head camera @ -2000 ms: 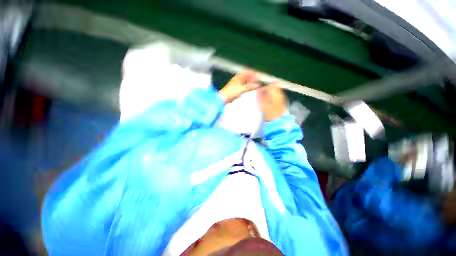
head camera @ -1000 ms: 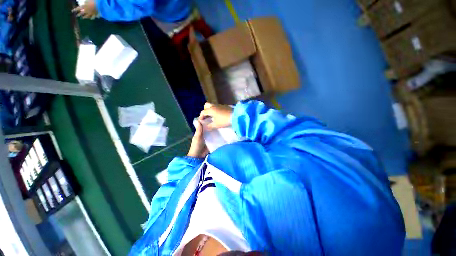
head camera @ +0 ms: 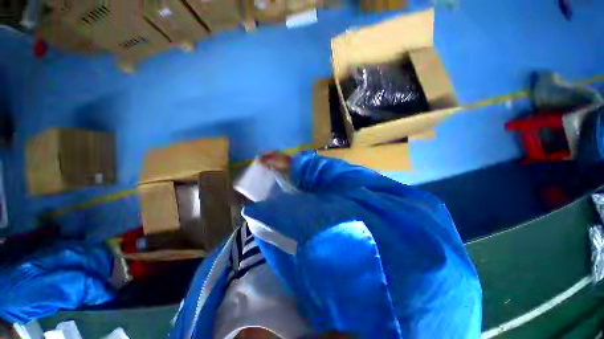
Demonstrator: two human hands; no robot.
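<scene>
My right hand is in front of my chest, over the floor side, partly blurred. It is closed on a small flat white pack, which could be a leaflet or a slim box. The pack sticks out to the left of the fingers, tilted. My right sleeve covers the wrist. My left hand is not in view.
An open carton with pale contents stands left; an open carton of dark bagged goods stands ahead. A red stool is right, a blue-clad person lower left. The green bench shows lower right.
My view has swung from the bench to the floor and cartons. The white pack is still in my right hand. My left hand, seen beside it earlier, has left the picture.
</scene>
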